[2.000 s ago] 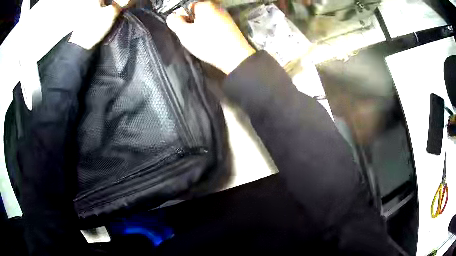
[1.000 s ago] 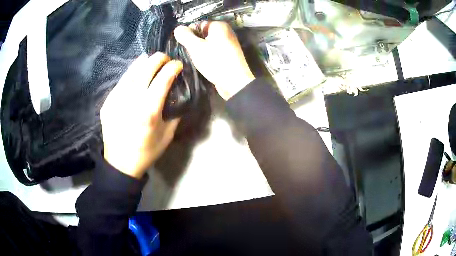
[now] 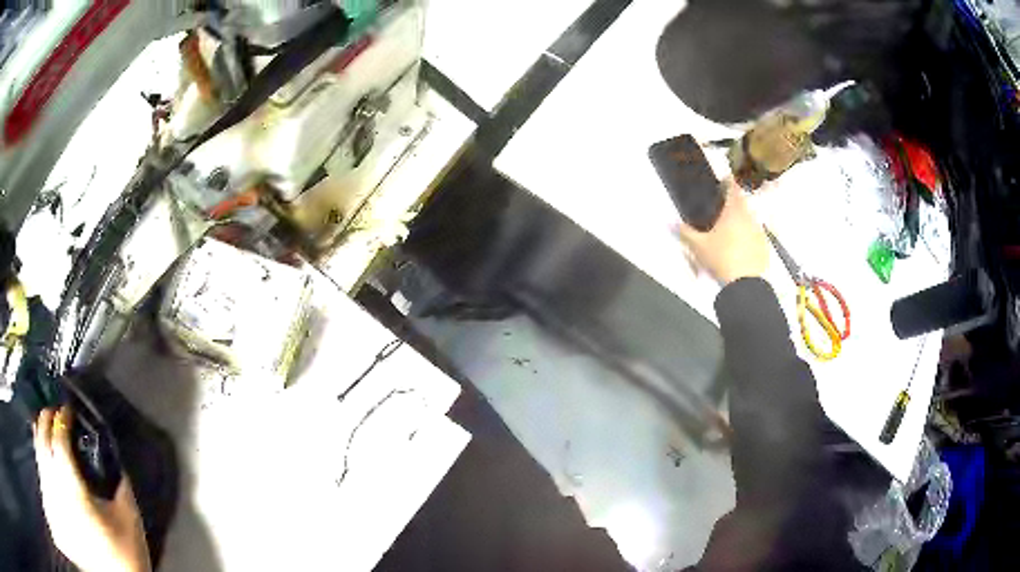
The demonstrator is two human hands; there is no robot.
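Note:
My right hand [image 3: 733,244] is over the white table on the right, its fingers on the lower end of a black phone [image 3: 687,182] with a dark screen. The phone looks held by that end. My left hand [image 3: 92,503] is at the lower left edge, resting on the black bag [image 3: 95,436], its fingers on the bag's edge. Most of the bag is cut off by the left of the picture. Red and yellow handled scissors [image 3: 822,318] lie right of my right hand.
The sewing machine [image 3: 336,123] stands upper left, a small labelled packet [image 3: 241,307] beside it. A thin dark tool [image 3: 370,370] and loose thread lie on the near table [image 3: 291,480]. A brownish bottle [image 3: 777,145], yellow-black screwdriver [image 3: 895,417] and black object [image 3: 937,307] are on the right table.
The view has swung right. My right hand has left the bag and reached the phone on the right table. My left hand stays at the bag, now at the picture's left edge.

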